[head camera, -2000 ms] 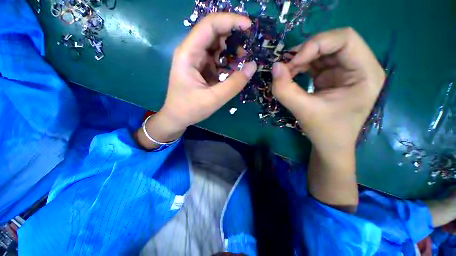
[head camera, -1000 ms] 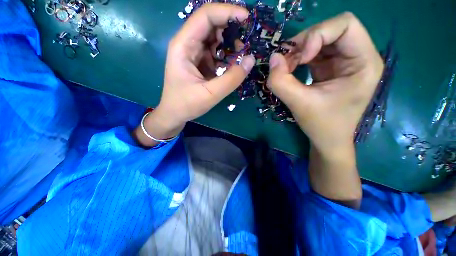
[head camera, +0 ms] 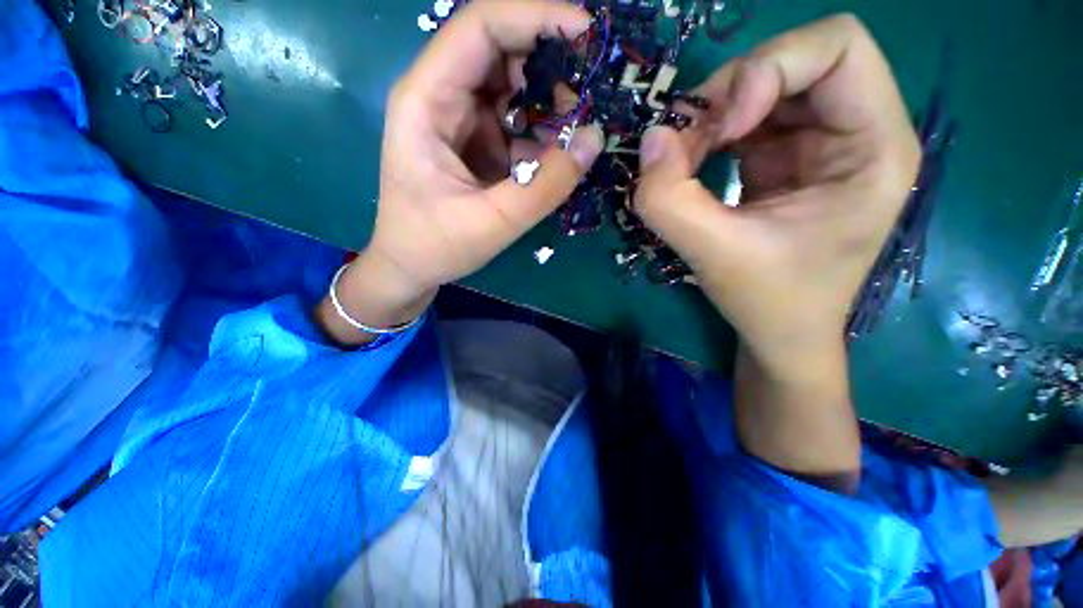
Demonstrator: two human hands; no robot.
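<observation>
My left hand [head camera: 457,178] holds a bunch of dark flex circuit assemblies [head camera: 549,77] between its curled fingers and thumb, above the green bench mat. A white pad [head camera: 526,172] shows beside its thumb. My right hand [head camera: 784,178] is just to the right, thumb and forefinger pinched together on a small dark part [head camera: 677,116]; its exact shape is too blurred to tell. The two thumb tips are close but apart. A dark pile of parts [head camera: 624,214] with gold and white spots shows between and behind the hands, partly hidden by them.
A bundle of long black strips [head camera: 893,255] lies right of my right hand. Heaps of rings and silver bits lie at upper left [head camera: 178,48] and far right [head camera: 1009,354]. A clear plastic piece [head camera: 1055,255] lies at right. Neighbours' blue sleeve [head camera: 83,202] and forearm [head camera: 1051,505] show at the sides.
Both hands stay close together, still holding parts. My left hand has shifted slightly left and up. The bench items have shifted slightly in the view. The neighbour's forearm at lower right has moved left.
</observation>
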